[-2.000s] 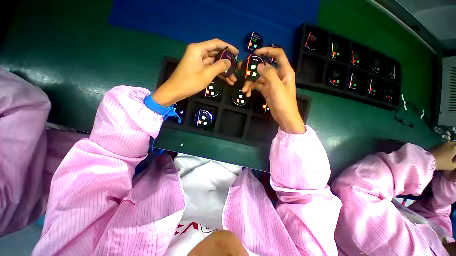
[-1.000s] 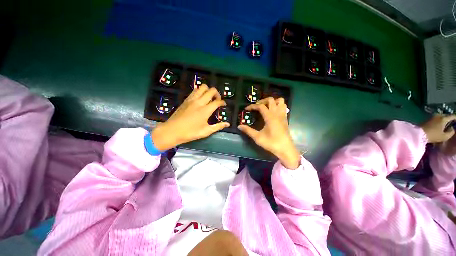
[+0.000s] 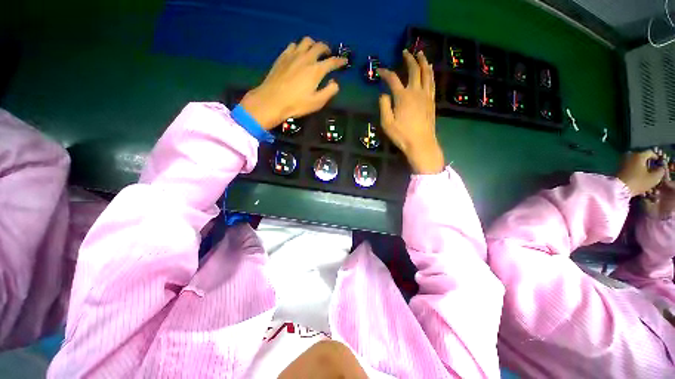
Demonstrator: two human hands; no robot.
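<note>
Two small round black watch bodies with lit faces lie on the blue mat, a left one (image 3: 343, 52) and a right one (image 3: 371, 69). My left hand (image 3: 296, 83), with a blue wrist strap (image 3: 252, 123), reaches to the left unit; its fingers are apart and a fingertip is at the unit's edge. My right hand (image 3: 408, 104) is open, a fingertip close beside the right unit. The near black parts tray (image 3: 309, 145) holds several lit watch bodies, including one with a whitish face (image 3: 325, 167). My forearms and hands hide parts of this tray.
A second black tray (image 3: 469, 106) with several lit units stands at the far right, partly behind my right hand. White-tipped leads (image 3: 571, 120) lie beyond it. A grey vented box (image 3: 651, 104) is at the right edge. Another person's hand (image 3: 641, 172) holds something dark. A pink sleeve is at left.
Both hands have moved from the near tray's front row up to the two units on the blue mat. The units they were at now sit uncovered in their pockets.
</note>
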